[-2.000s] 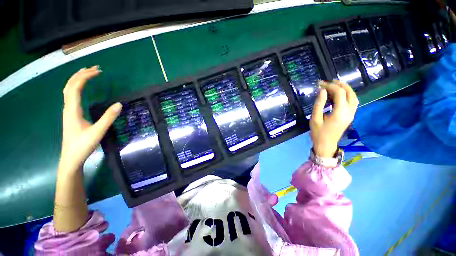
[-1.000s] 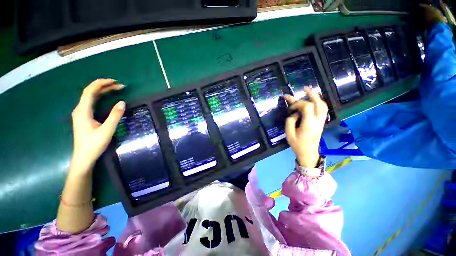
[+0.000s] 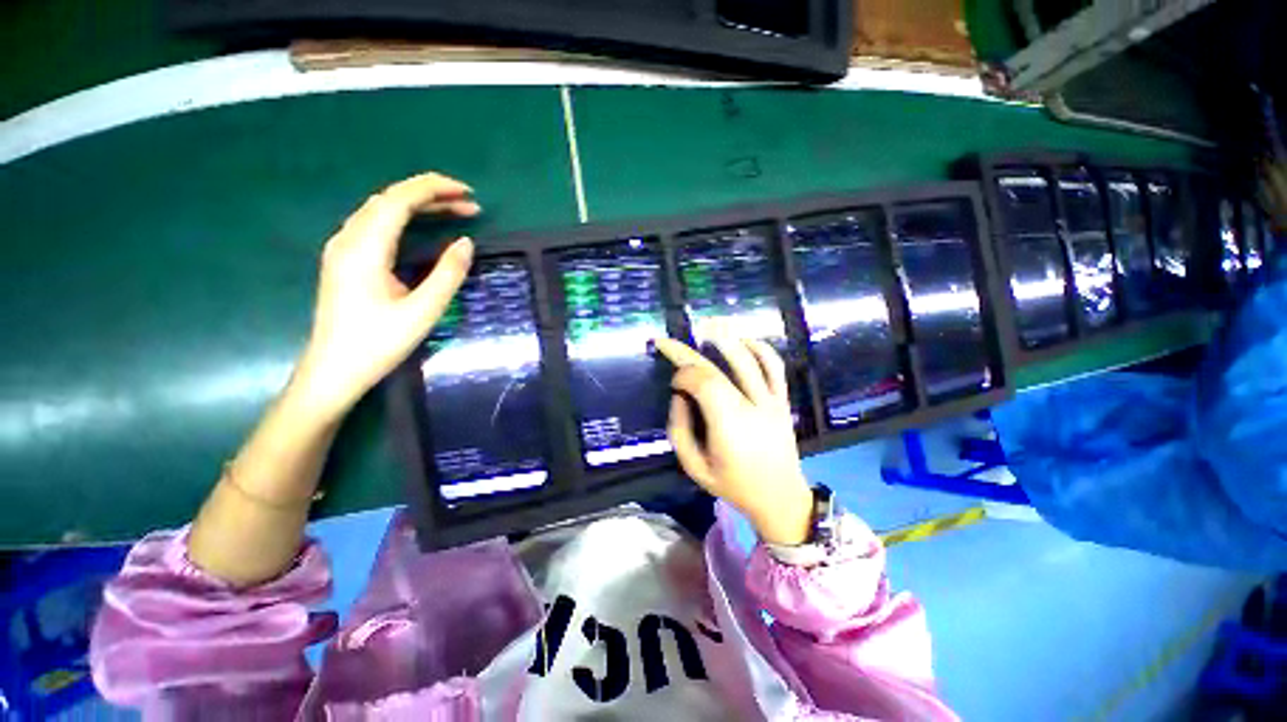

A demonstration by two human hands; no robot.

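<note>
A black foam tray (image 3: 555,370) lies on the green bench with several smartphones in a row. The leftmost phone (image 3: 484,395) and the second phone (image 3: 615,381) show dark screens with green text rows and a white strip at the bottom. The two rightmost phones, one of them here (image 3: 851,325), are dark with glare and no green text. My left hand (image 3: 384,296) is at the tray's left end, empty, thumb and fingers apart. My right hand (image 3: 737,423) is over the second and third phones, index finger extended at the second phone's right side; it holds nothing. It covers part of the third phone.
Another phone tray (image 3: 999,261) stands to the right, beside a person's blue sleeve (image 3: 1228,423). A back tray (image 3: 565,26) lies beyond the white strip, next to a brown board (image 3: 915,34). Blue floor with yellow tape shows below.
My right hand has moved left along the tray from the rightmost phone to the second and third. The two rightmost phones no longer show green text. The view has shifted, with the tray further right.
</note>
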